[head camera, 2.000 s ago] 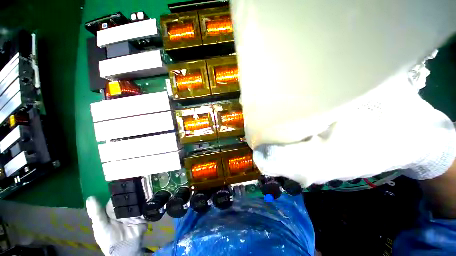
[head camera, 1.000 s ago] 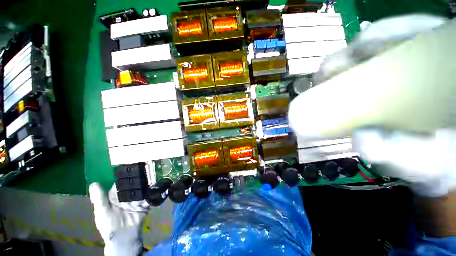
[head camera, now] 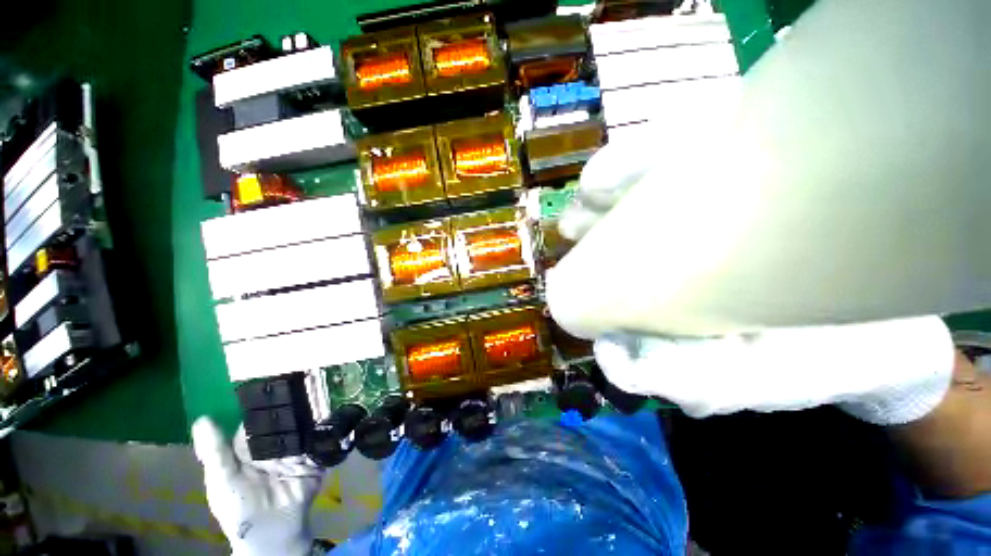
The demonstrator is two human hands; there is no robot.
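The large power board [head camera: 348, 382] lies on the green mat, with transformers [head camera: 456, 255] in its central column and white heatsink bars [head camera: 288, 250] at left. My right hand [head camera: 782, 369], in a white glove, is closed around the large milky white glue barrel [head camera: 804, 185], which hides the board's right part. The barrel's narrow end points left toward the transformers; its needle is not visible. My left hand [head camera: 261, 500], gloved, is at the board's lower left corner by the black blocks [head camera: 274, 418], thumb raised apart and fingers partly under the edge. Its grip on the edge is unclear.
Another board [head camera: 54, 250] stands at the left on the green mat [head camera: 147, 326]. Black round capacitors [head camera: 380, 431] line the near board edge. My blue apron [head camera: 522, 489] is close below it. Grey floor with yellow markings [head camera: 109, 489] shows at lower left.
Since one second ago, the barrel and my right hand have moved left and cover more of the board's right side. The board sits slightly tilted and lower left in view. My left hand stays at its corner.
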